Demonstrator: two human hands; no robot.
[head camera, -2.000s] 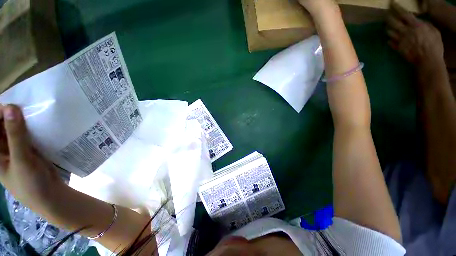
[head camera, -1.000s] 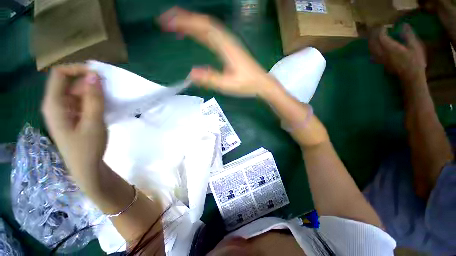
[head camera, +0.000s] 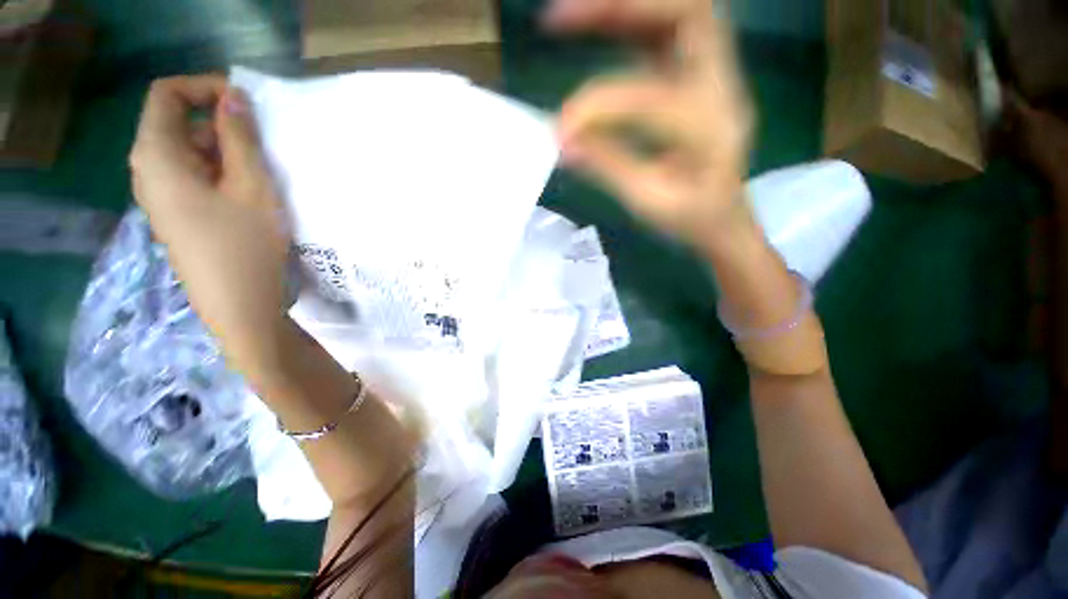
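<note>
My left hand pinches the upper left corner of a label sheet. The sheet is blank white above, with blurred print along its lower part. My right hand is blurred, its thumb and a finger closed at the sheet's right corner. Curling white backing paper lies under the sheet. A stack of label sheets with a four-label grid lies close to my body. A loose printed label sheet shows partly behind it.
Cartons stand at the far side, at far left and at right, the right one with a label. White backing paper lies near my right wrist. Clear plastic bags lie at left. Another person's arm is at the right edge.
My right hand has come back from the right carton to the sheet's corner. My left hand has brought the sheet inward and turned it. The view has shifted, showing more of the plastic bags.
</note>
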